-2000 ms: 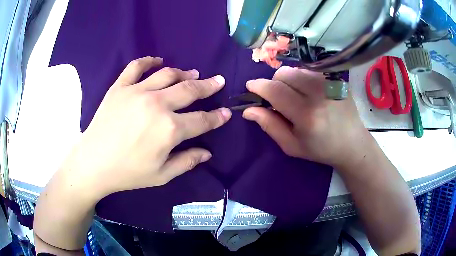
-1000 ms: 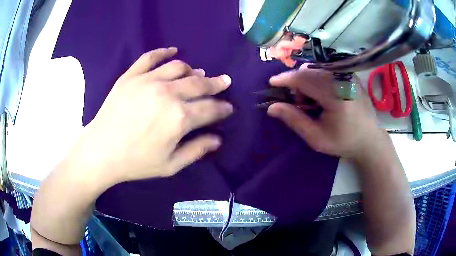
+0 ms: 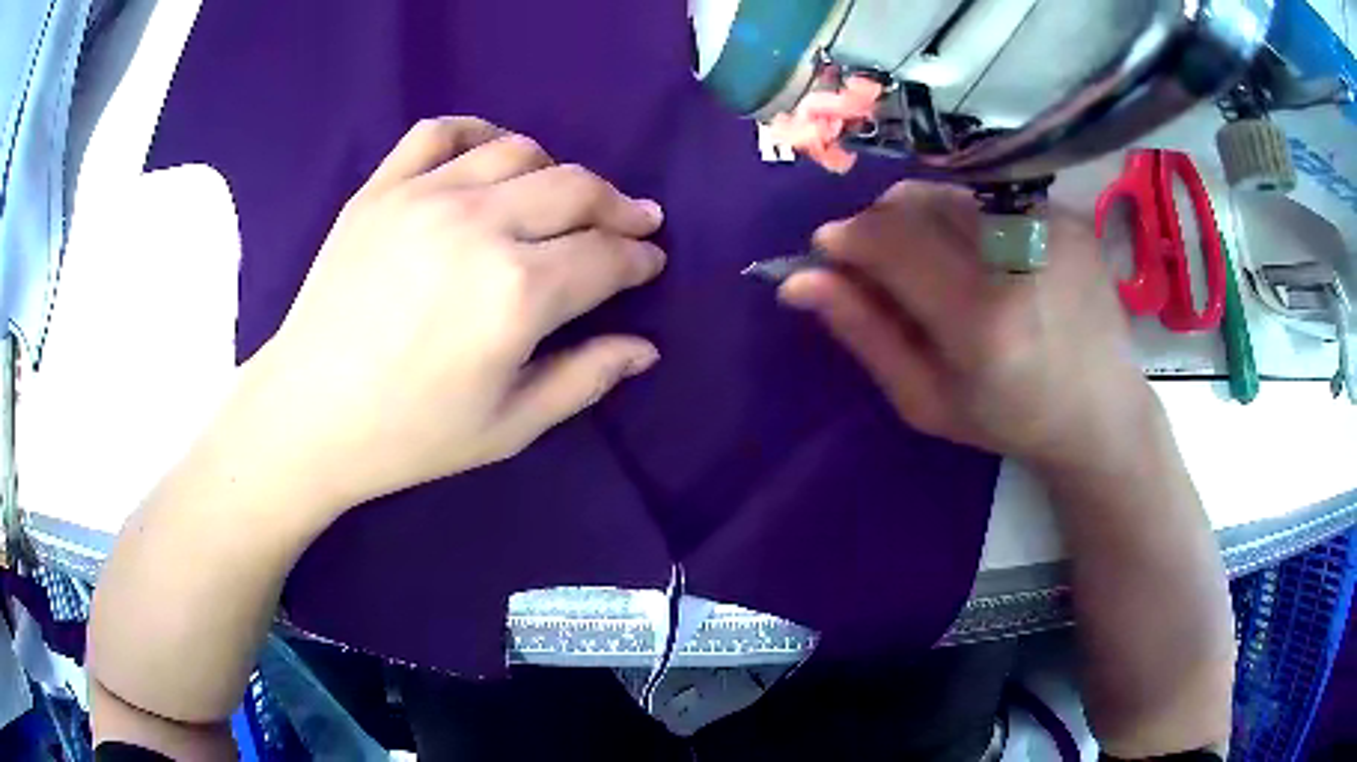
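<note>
A dark purple garment panel (image 3: 714, 432) lies over the white table, its lower edge hanging over the front with a gap in the middle. My left hand (image 3: 476, 298) rests flat on the panel, fingers slightly spread, holding nothing. My right hand (image 3: 967, 313) is slightly blurred and holds small dark thread snips (image 3: 777, 268) between thumb and fingers, blades pointing left and close together just over the cloth. A thin white-edged dark strip (image 3: 668, 625) hangs at the front gap.
The sewing machine head (image 3: 1012, 75) is at top right, with an orange-red piece (image 3: 833, 122) beside its needle area. Red scissors (image 3: 1161, 246) and a green-handled tool (image 3: 1240, 335) lie right. A ruled tape (image 3: 595, 633) runs along the front edge; a blue basket (image 3: 1295, 640) is below right.
My left hand has moved slightly up the cloth and its fingers are closer together. My right hand has moved right with the snips, whose blades went from apart to nearly together.
</note>
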